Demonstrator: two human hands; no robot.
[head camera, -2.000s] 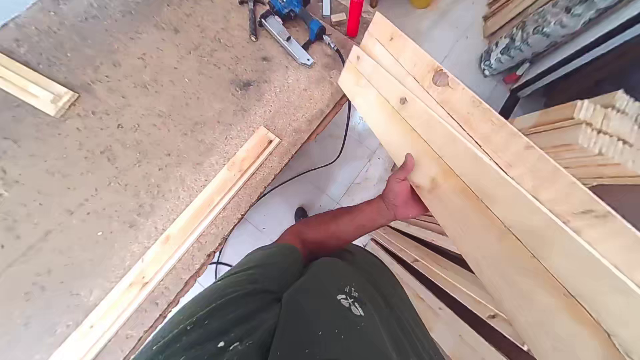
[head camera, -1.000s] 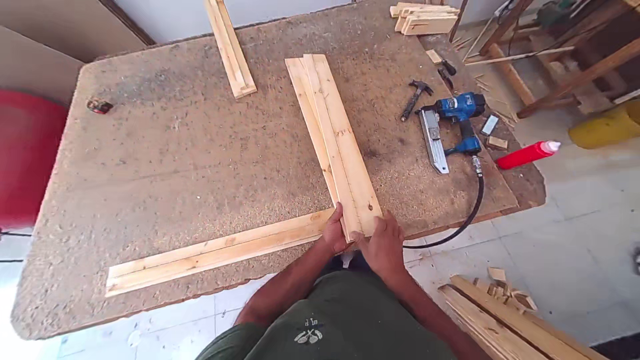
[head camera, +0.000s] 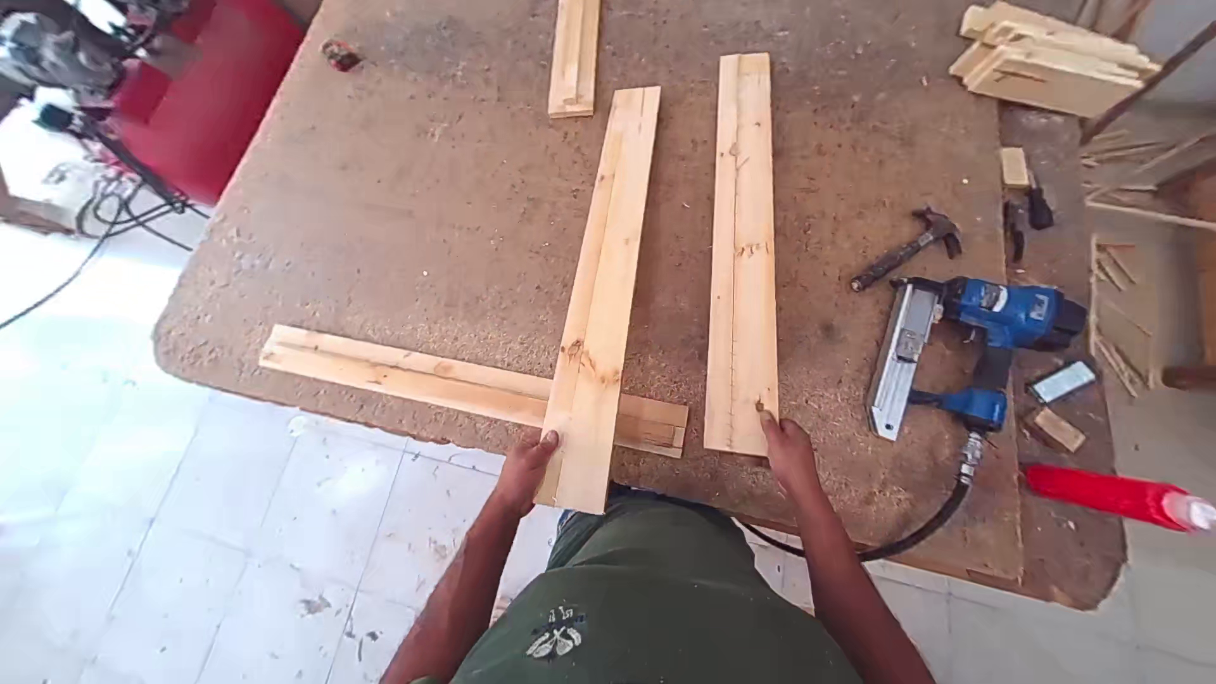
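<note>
My left hand (head camera: 528, 467) grips the near end of a pale wooden board pair (head camera: 608, 304), which slants away over the workbench. Its near end crosses above another wooden piece (head camera: 408, 378) lying along the bench's front edge. To the right, my right hand (head camera: 790, 454) holds the near right corner of a second wooden board pair (head camera: 746, 256), which points straight away from me. A gap of bare bench separates the two. Farther off lies one more narrow wooden piece (head camera: 573, 57), cut off by the top of the view.
On the workbench (head camera: 427, 209), right side, are a claw hammer (head camera: 907, 249), a blue pneumatic nailer (head camera: 997, 313) with a black hose (head camera: 921, 541), a red bottle (head camera: 1107, 494), a wood offcut (head camera: 1056, 429) and stacked wood pieces (head camera: 1054, 66). A red tank (head camera: 204, 104) stands left.
The boards lay together under both hands a second ago; now they are apart, one in each hand. Two seconds ago they were beside the bench, at its right. The view has shifted.
</note>
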